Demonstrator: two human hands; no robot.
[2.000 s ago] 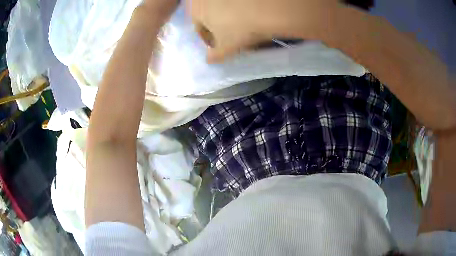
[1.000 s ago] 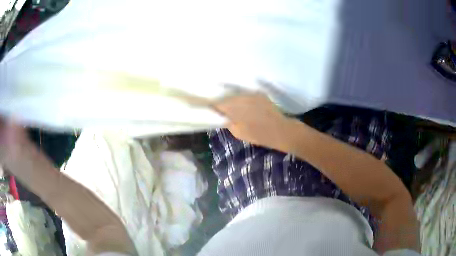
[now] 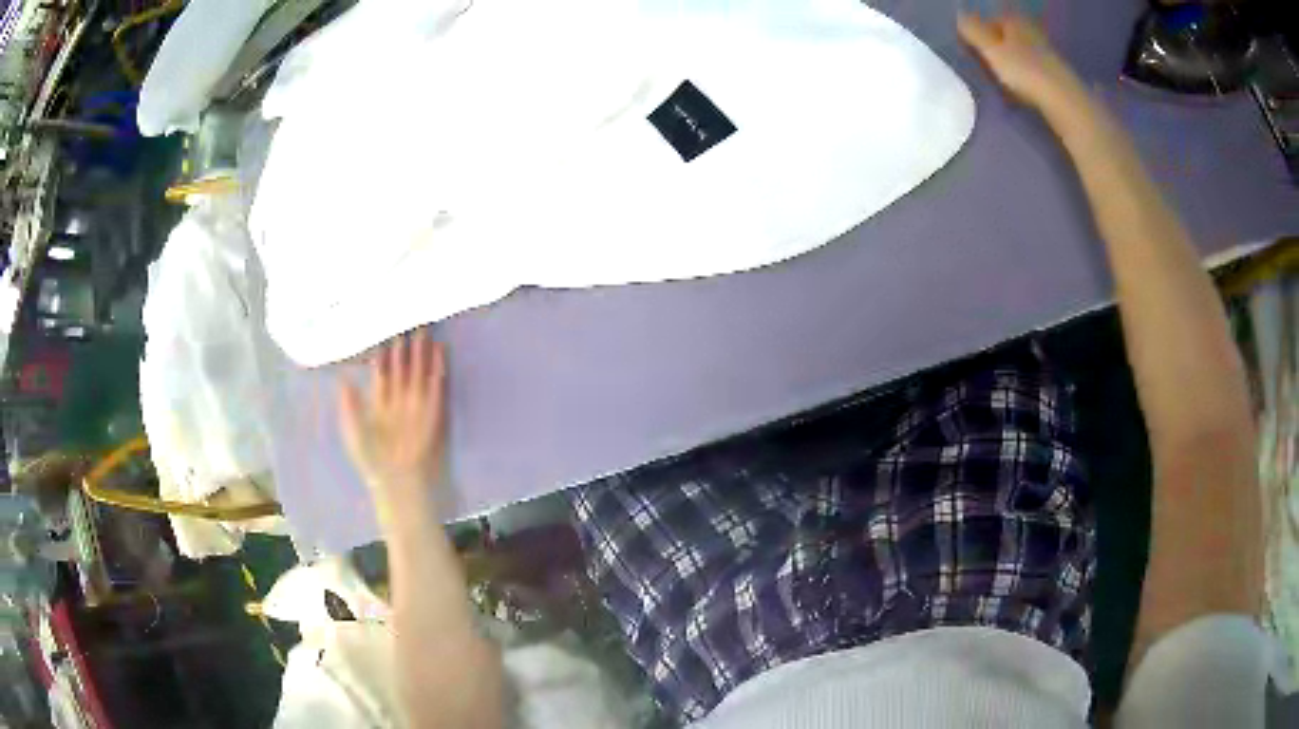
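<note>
A white garment point(image 3: 570, 185) lies spread flat on the grey-purple ironing table cover point(image 3: 684, 356), its curved edge towards me and to the right. A small black brand label point(image 3: 691, 120) with tiny pale writing sits on the cloth, turned like a diamond. My left hand point(image 3: 396, 413) is flat on the table cover with fingers apart, fingertips at the garment's lower left edge. My right hand point(image 3: 1009, 54) is at the upper right, beyond the garment's right edge, apparently empty; its fingers are small and partly unclear.
A dark iron point(image 3: 1194, 46) stands at the upper right of the table. White garments point(image 3: 214, 356) hang at the left by yellow bars point(image 3: 143, 499). More white cloth point(image 3: 335, 655) lies below the table edge at lower left. Pale cloth hangs at the far right point(image 3: 1278, 370).
The white garment now lies flat with the black label showing. My right hand has let go of it and moved to the upper right. My left hand has come onto the table.
</note>
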